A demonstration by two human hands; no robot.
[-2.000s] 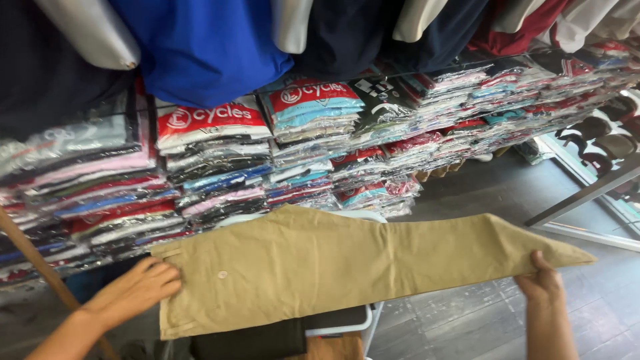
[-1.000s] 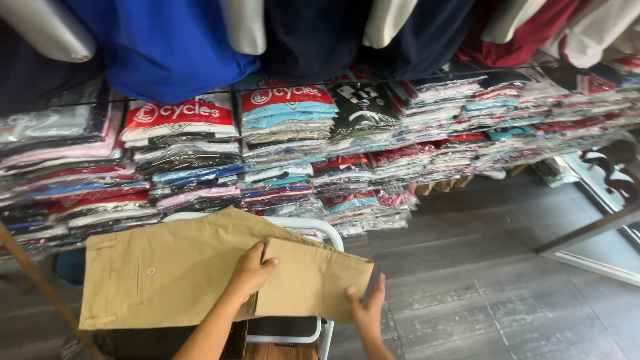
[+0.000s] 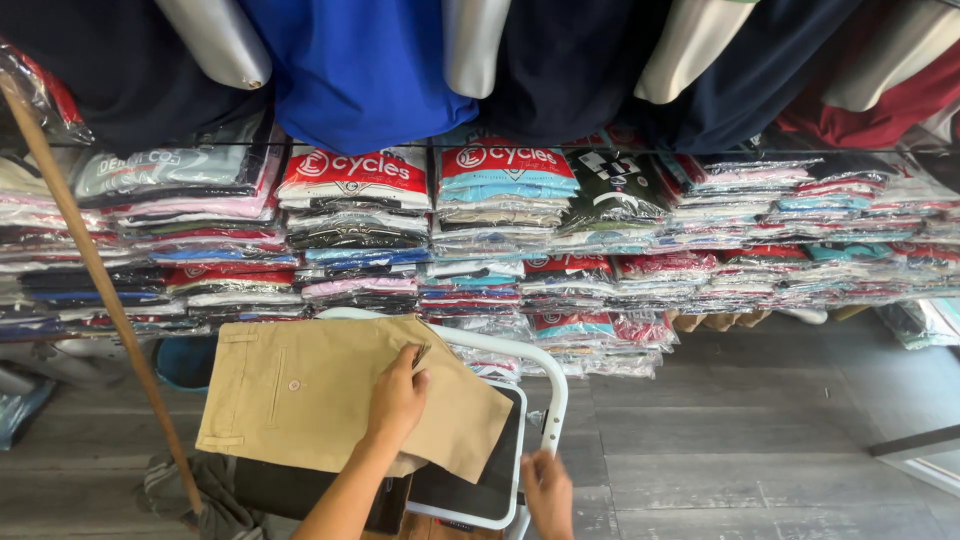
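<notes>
Khaki trousers point(image 3: 315, 405) lie folded over a white-framed step stool point(image 3: 551, 375), with a back pocket, its button and the waistband loops showing at the left. My left hand point(image 3: 399, 397) pinches a fold of the cloth near the top middle of the trousers. To the right of the trousers, my right hand point(image 3: 547, 491) is slightly blurred beside the stool's frame, clear of the cloth; whether it touches the frame cannot be told. Under the trousers, a dark flat item point(image 3: 300, 491) and the black step point(image 3: 495, 487) are partly hidden.
Stacks of plastic-wrapped folded shirts point(image 3: 352, 225) fill the shelves ahead. Shirts on mannequins, one of them blue point(image 3: 360, 67), hang above. A wooden pole point(image 3: 105, 285) slants down the left side, over a grey cloth point(image 3: 202, 499). Grey plank flooring point(image 3: 697, 450) lies at the right.
The trousers, stretched out between both hands two seconds ago, are now folded shorter. My right hand has let go of the leg end and moved down, away from the cloth.
</notes>
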